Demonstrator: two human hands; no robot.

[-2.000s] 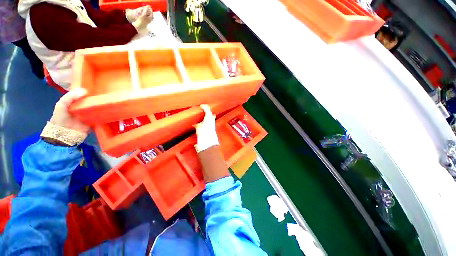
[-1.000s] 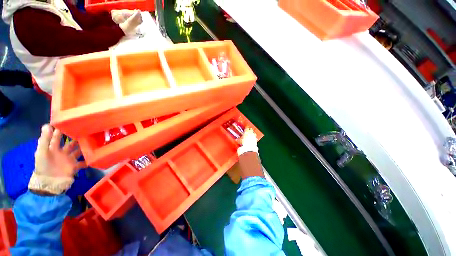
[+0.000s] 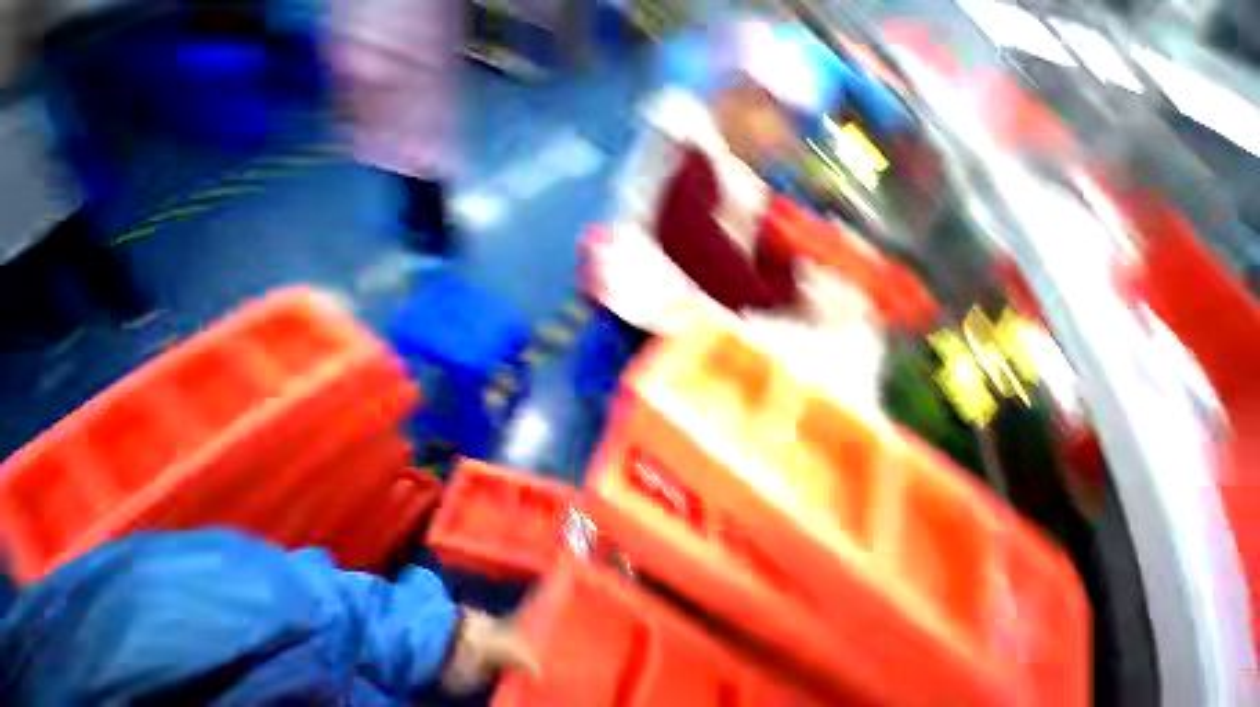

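The frame is strongly blurred. Orange-red compartment trays [image 3: 953, 553] are stacked in front of me, the top one pale orange with several pockets. A lower tray [image 3: 587, 628] sticks out at the bottom, and a smaller tray [image 3: 477, 518] lies behind it. A shiny silver bundle [image 3: 580, 532] shows beside the small tray. My left hand [image 3: 487, 652] is at the left edge of the lower tray; blur hides its fingers and whether it grips the tray. My right hand is out of the picture.
Another stack of orange-red trays [image 3: 221, 414] stands at the left. A blue stool [image 3: 459, 332] is on the blue floor. A person in a white and dark red top [image 3: 705, 228] sits beyond the trays. The long white shelf [image 3: 1126, 359] curves along the right.
The view has swung left, bringing the left tray stack and more floor into view. My left hand has moved to the lower tray's edge. My right hand has left the picture.
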